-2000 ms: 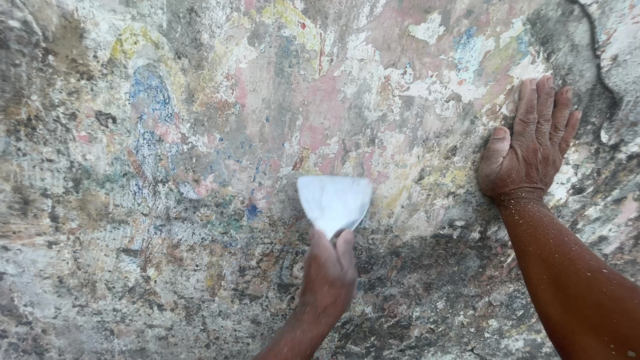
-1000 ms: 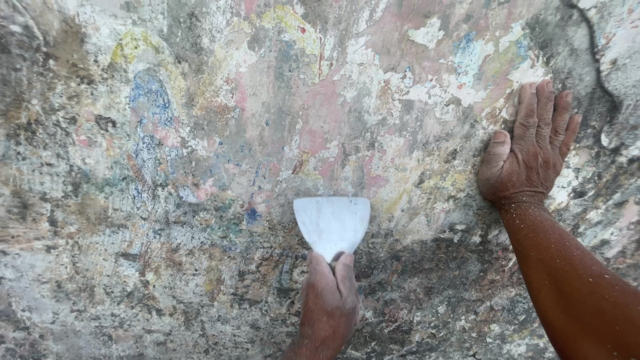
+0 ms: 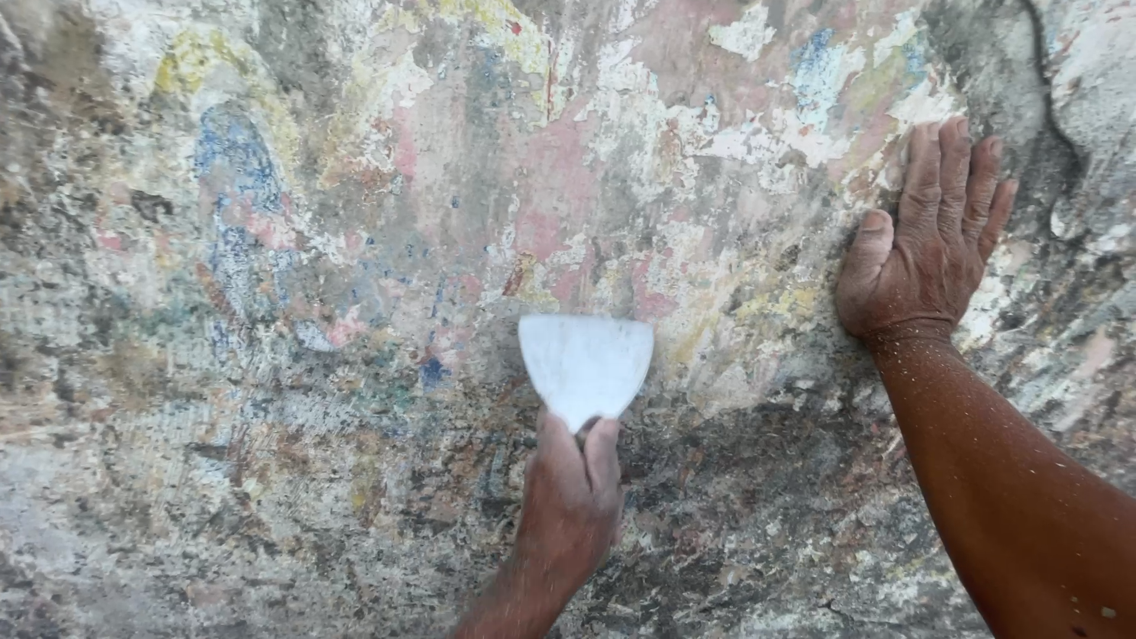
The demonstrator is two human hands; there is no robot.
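Observation:
A flat metal scraper blade (image 3: 587, 366), wide at its top edge and narrowing downward, lies near the middle of the view against the painted wall (image 3: 355, 248). My left hand (image 3: 575, 497) comes up from the bottom and grips the scraper at its narrow end, with thumb and fingers around it; the handle is hidden in the hand. To the right, my right hand (image 3: 927, 235) rests palm-on against the wall, fingers pointing up and slightly apart, holding nothing. Fine pale specks of dust lie on the right forearm.
The wall fills the view, with worn, flaking patches of pink, yellow, blue and white paint (image 3: 745, 35) over grey plaster. A dark crack (image 3: 1047, 98) runs down at the upper right. The lower part is darker and rougher.
My left hand and the scraper moved down the wall between the two earlier frames, and are now higher up again. My right hand has stayed in place on the wall.

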